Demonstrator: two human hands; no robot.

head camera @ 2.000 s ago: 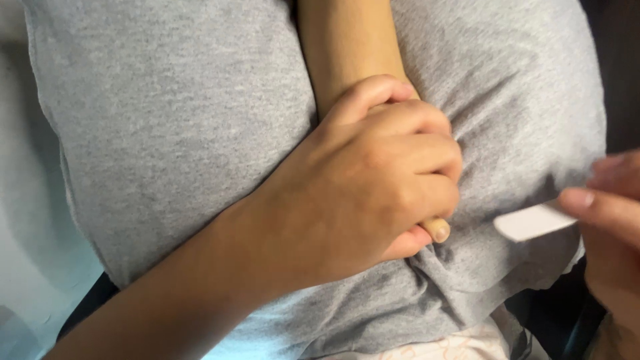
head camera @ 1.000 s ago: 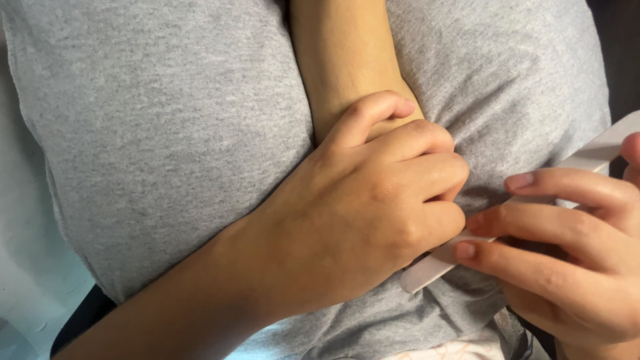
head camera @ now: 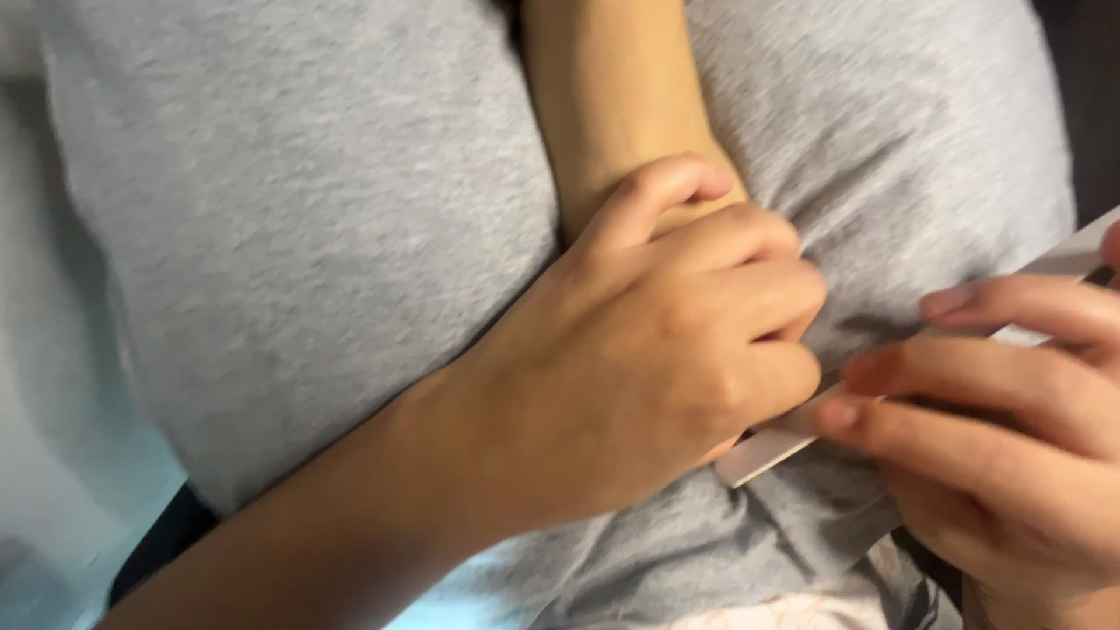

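Note:
Another person's forearm (head camera: 621, 96) comes down from the top of the view onto a grey cloth-covered cushion (head camera: 324, 219). My left hand (head camera: 691, 332) is closed over that person's hand, which is almost wholly hidden beneath it. On the right, my right hand (head camera: 989, 394) holds a flat, pale nail file (head camera: 770, 448), its fingers spread along it. The file's lower end lies just beside the curled fingers of my left hand, where a small bit of fingertip shows; whether the file touches it cannot be told.
Loose folds of the grey cloth (head camera: 665, 560) gather below the hands. Patterned pale fabric (head camera: 787, 612) shows at the bottom edge. A whitish surface (head camera: 70, 420) lies at the left, with a dark edge near the lower left.
Two seconds ago my right hand and the file were farther right, apart from my left hand; now they are close beside it. My left hand keeps its hold.

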